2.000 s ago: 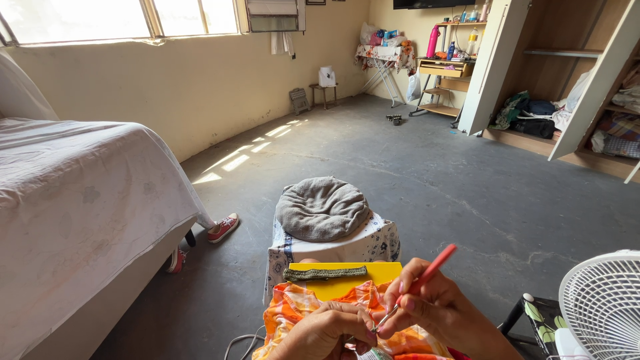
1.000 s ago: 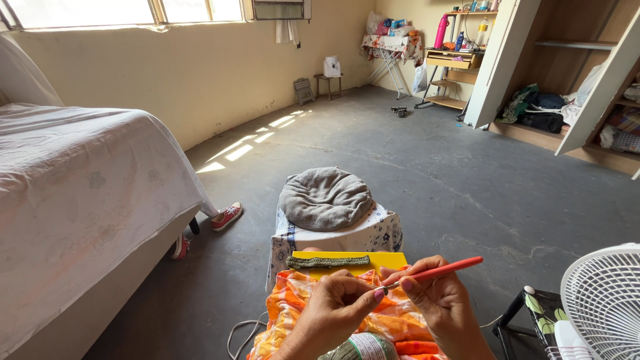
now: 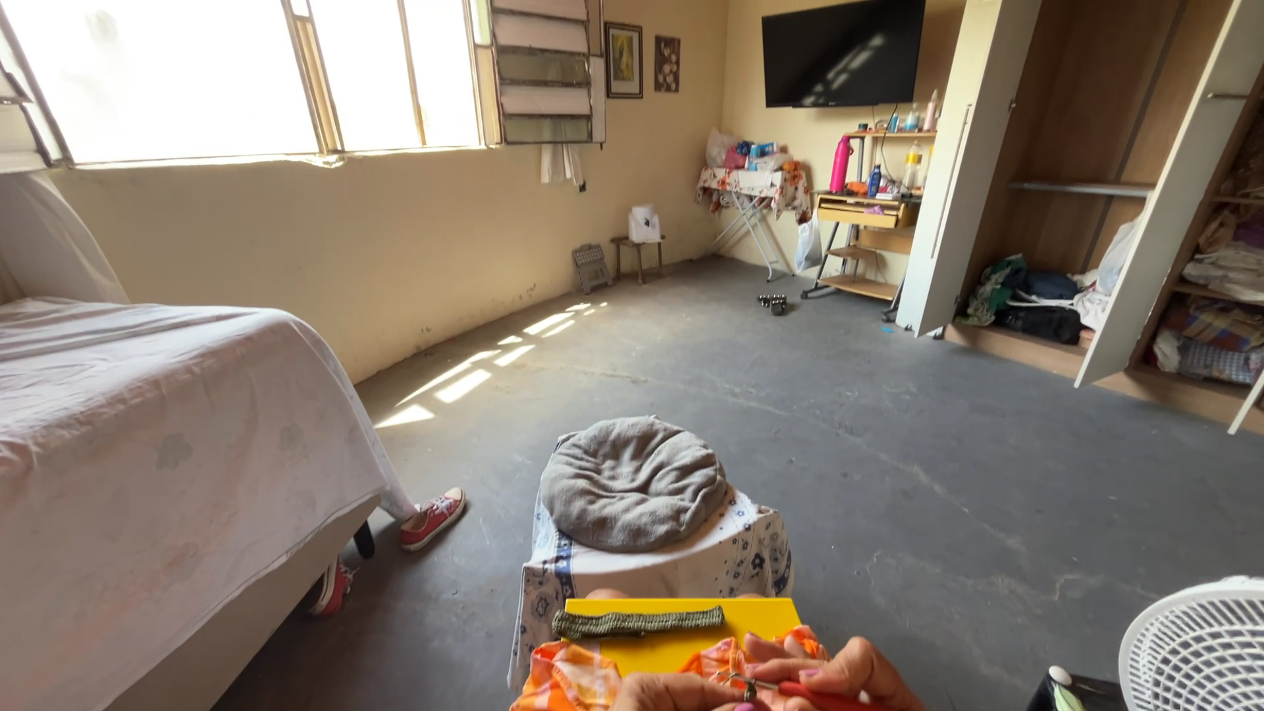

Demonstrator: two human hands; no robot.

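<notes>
My right hand (image 3: 849,673) is closed around the red handle of a crochet hook (image 3: 825,695), its metal tip pointing left. Close beside it at the bottom edge, my left hand (image 3: 681,692) pinches a small bit of dark yarn work at the hook's tip. The lower parts of both hands are cut off by the frame. Orange and white patterned cloth (image 3: 568,676) lies beneath and around them. Just beyond, a narrow green crocheted strip (image 3: 642,622) rests across a yellow board (image 3: 760,617).
A round grey cushion (image 3: 637,484) sits on a cloth-covered seat (image 3: 671,573) ahead. To the left stands a bed with a pale sheet (image 3: 178,415), red sneakers (image 3: 433,519) by it. A white fan (image 3: 1200,647) is at the lower right; an open wardrobe (image 3: 1076,118) stands behind.
The view has tilted up, so the hands sit lower in it. The red hook's handle, raised to the upper right earlier, now points down to the right.
</notes>
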